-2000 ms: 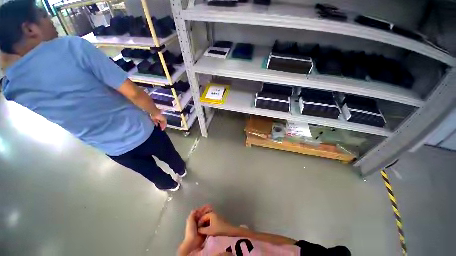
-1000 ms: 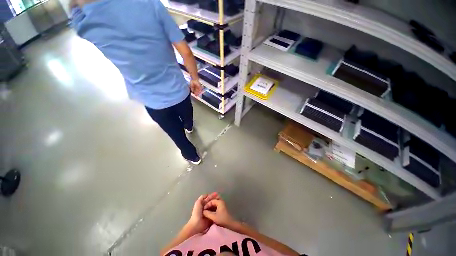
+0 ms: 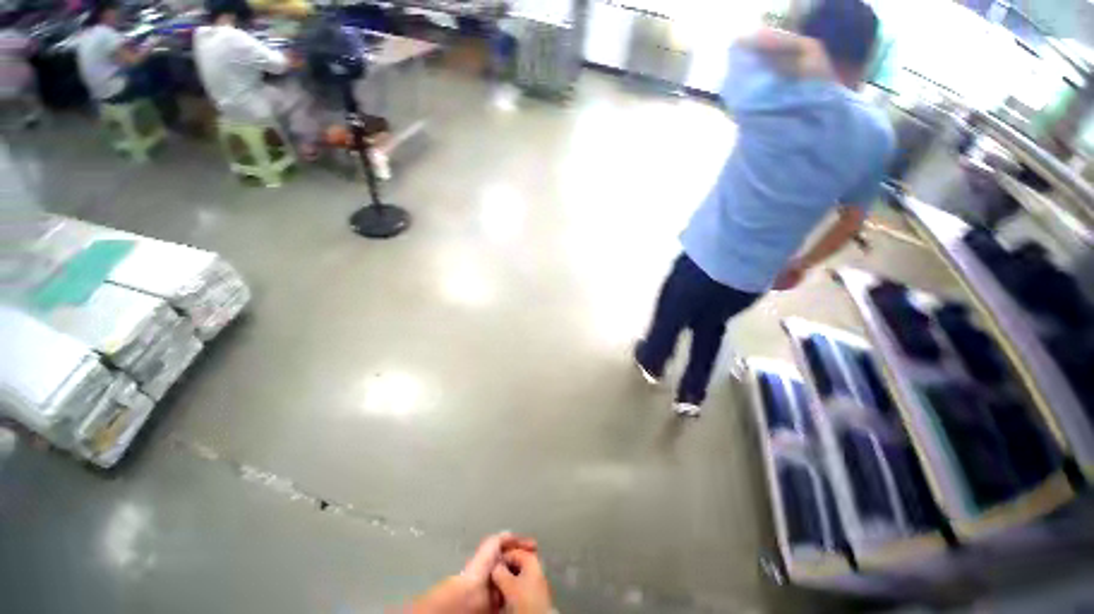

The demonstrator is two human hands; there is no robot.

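Observation:
My left hand [image 3: 486, 561] and my right hand [image 3: 523, 581] are clasped together at the bottom centre, above the grey floor. Their fingers are curled against each other. No object shows between them, but the insides of the hands are hidden. Both hands are small and slightly blurred, and the forearms are cut off by the lower edge.
A person in a blue shirt [image 3: 786, 168] stands ahead, beside a rack [image 3: 948, 528] of dark panel stacks on the right. Wrapped white stacks [image 3: 156, 342] with a teal sheet [image 3: 82, 274] stand left. A black fan stand [image 3: 379, 220] and seated people at benches are farther back.
The view has swung left: the grey shelf has left the picture, and the white stacks and benches have come in. The person has raised one arm to the head. My hands remain together.

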